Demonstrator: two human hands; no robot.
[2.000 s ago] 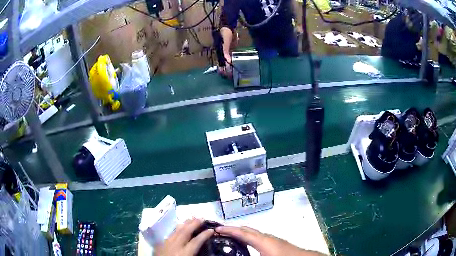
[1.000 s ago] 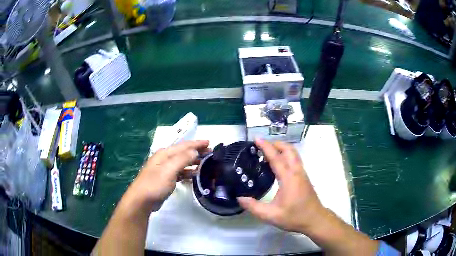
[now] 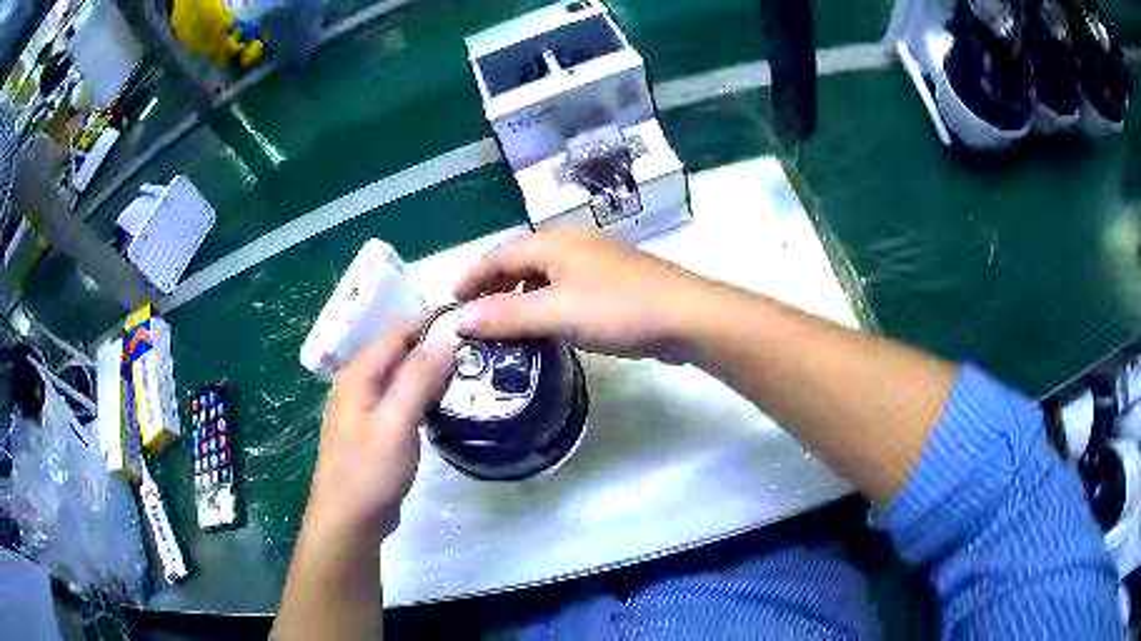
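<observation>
A camera unit with a glossy black dome cover [image 3: 507,432] and a white lower rim stands on the white mat [image 3: 701,413]. Its windowed face, with round lenses, points up toward me. The white wall-mount bracket [image 3: 365,311] lies behind it to the left. My left hand [image 3: 382,407] lies against the left side of the dome, fingertips near the face. My right hand [image 3: 569,294] lies over the back and top of the dome with bent fingers. Both hands hold the dome. The fingers hide its upper edge.
The screw feeder [image 3: 588,138] stands beyond the mat. The black electric screwdriver [image 3: 791,63] hangs behind it to the right. Several unfinished camera units [image 3: 988,82] stand far right. At left are small cartons [image 3: 150,382], a remote control [image 3: 212,453], a white tube [image 3: 162,520] and clear plastic bags [image 3: 75,501].
The view has tilted and turned. The hands were apart around the open-looking black unit; now they rest on the dome, and its windowed face shows.
</observation>
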